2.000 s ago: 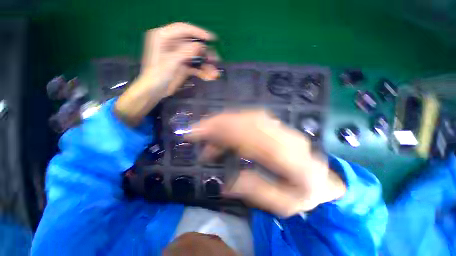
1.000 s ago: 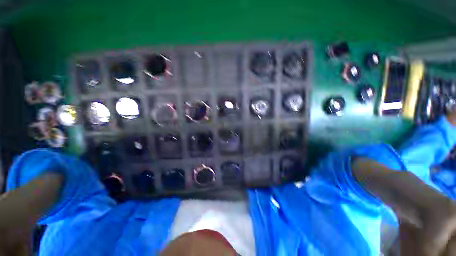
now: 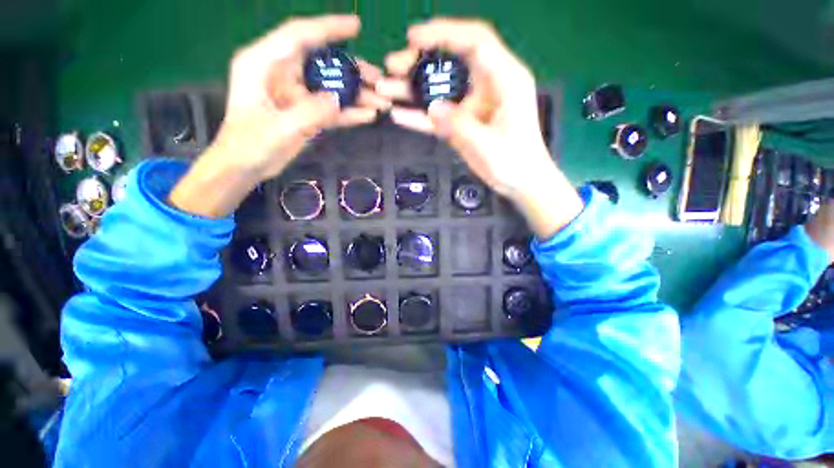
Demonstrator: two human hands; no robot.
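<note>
My left hand (image 3: 283, 101) holds a round black smartwatch body (image 3: 332, 77) by its rim, its screen lit with white marks. My right hand (image 3: 480, 96) holds another round black smartwatch body (image 3: 440, 79), also lit with white marks. The two are side by side above the back edge of the dark foam tray (image 3: 391, 174), screens up, a small gap between them. The tray's pockets hold several round watch bodies, some with rose-gold rims, such as a rose-gold-rimmed watch (image 3: 368, 313). My forearms hide parts of the tray.
Silvery round parts (image 3: 92, 194) lie left of the tray. Right of it lie small round watches (image 3: 631, 140), a square smartwatch (image 3: 604, 101), a smartphone (image 3: 704, 171) and a yellow-tan strip (image 3: 740, 174). A neighbouring person's blue sleeve (image 3: 759, 356) is at the right, near a black tray (image 3: 796, 196).
My hands, at the lower left and lower right edges one second ago, are now raised over the tray's back edge. Each now holds a lit watch body.
</note>
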